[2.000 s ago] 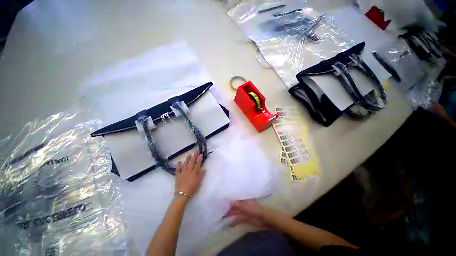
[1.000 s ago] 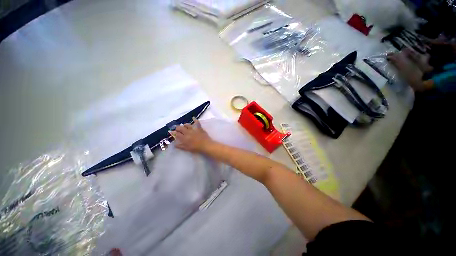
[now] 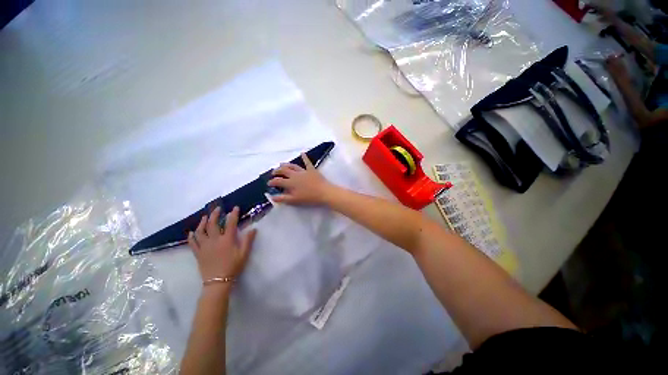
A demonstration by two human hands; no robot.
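Observation:
A handbag lies flat in front of me, its black top trim (image 3: pixel 238 199) showing as a slanted band. White tissue paper (image 3: pixel 220 132) lies beyond it, and more tissue covers the bag's body and handles on the near side. My left hand (image 3: pixel 220 247) presses with spread fingers on the tissue at the left part of the trim. My right hand (image 3: pixel 297 183) rests on the trim's right part and the tissue edge. Whether the fingers pinch the tissue is unclear. A narrow white strip with black print (image 3: pixel 331 302) lies on the tissue near me.
A red tape dispenser (image 3: pixel 401 167), a tape roll (image 3: pixel 366 127) and barcode stickers (image 3: pixel 469 209) lie to the right. Another handbag (image 3: pixel 531 132) and clear film (image 3: pixel 439 51) are farther right. Clear polybags (image 3: pixel 73 293) lie at left. Another person's arm (image 3: pixel 630 91) shows at upper right.
The tissue now covers the handles and bag body. My right hand has moved from the near table edge up to the trim. My left hand has moved from the handles to the trim's left part.

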